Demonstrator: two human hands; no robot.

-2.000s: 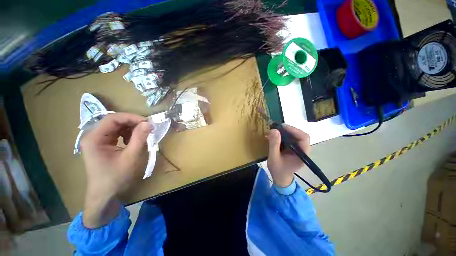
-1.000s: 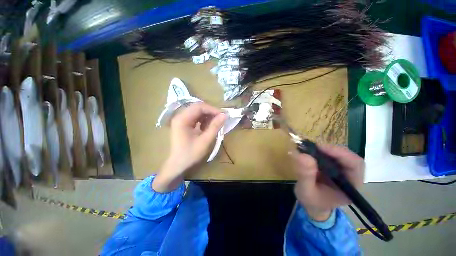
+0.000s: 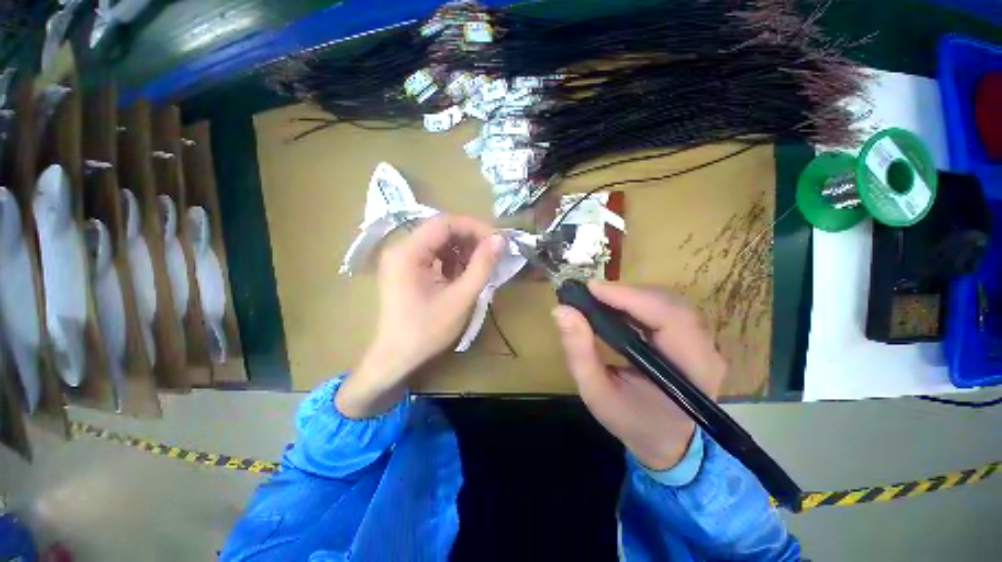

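My left hand (image 3: 423,302) pinches a white curved plastic housing (image 3: 385,205) between thumb and fingers. One forked part of the housing shows to the upper left of the hand, another hangs down to its right. My right hand (image 3: 648,357) holds the black soldering iron (image 3: 683,395) like a pen. The iron's metal tip points up-left and meets the housing's right end, beside the fixture (image 3: 593,236), a small red-brown block with white tape. A dark lead wire (image 3: 643,179) curves from there to the right. Whether the tip touches the joint cannot be told.
A big bundle of dark wires (image 3: 659,88) with white tagged ends (image 3: 505,132) lies along the back. The cardboard divider tray (image 3: 104,263) with white housings stands left. Green solder reels (image 3: 895,176), a black stand (image 3: 912,274) and a blue bin (image 3: 978,329) are right. Loose brown strands lie at the mat's right.
The camera view has swung left, bringing the divider tray into view. My right hand has brought the iron's tip left to the housing. My left hand keeps hold of the housing.
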